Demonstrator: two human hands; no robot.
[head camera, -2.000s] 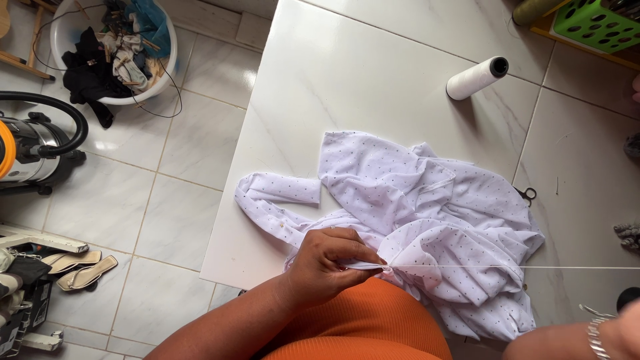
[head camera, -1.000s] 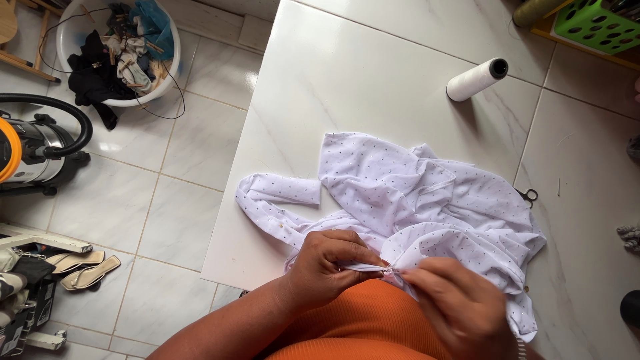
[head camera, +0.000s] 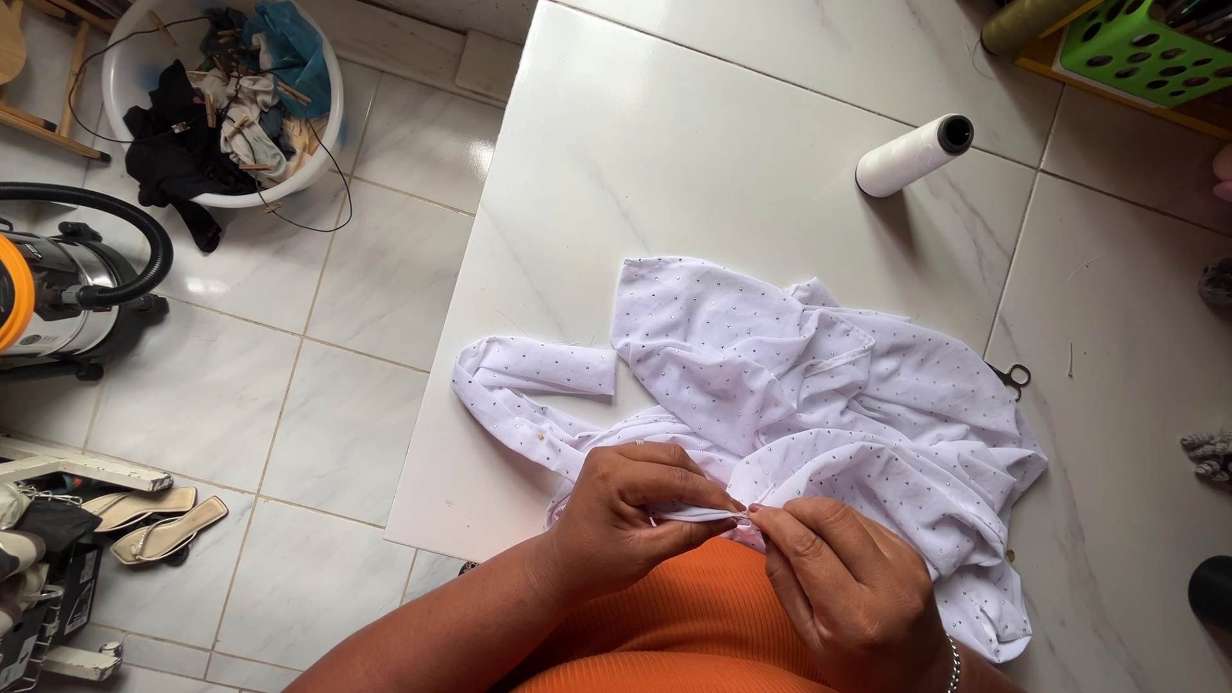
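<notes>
White fabric with small dark dots (head camera: 703, 327) lies crumpled over the front of the white tiled table. A folded edge of it is pinched between the thumb and fingers of my left hand (head camera: 640, 510). My right hand (head camera: 847, 568) meets the left at that edge, its thumb and forefinger closed on a tiny spot at the fold; whether a needle is there cannot be seen. A cone of white thread (head camera: 905, 159) stands behind the fabric. Black scissor handles (head camera: 1013, 378) poke out from under the fabric's right side.
On the table (head camera: 597, 125), a green perforated basket (head camera: 1136, 58) stands at the back right. Down on the floor at left are a tub (head camera: 332, 87) of cloths and clothespins, a vacuum cleaner (head camera: 77, 289), sandals (head camera: 168, 529) and a rack (head camera: 87, 472) with shoes.
My right hand, out at the far right with a thread stretched from the fabric two seconds ago, has come back to the fold beside my left hand. The left hand has stayed in place.
</notes>
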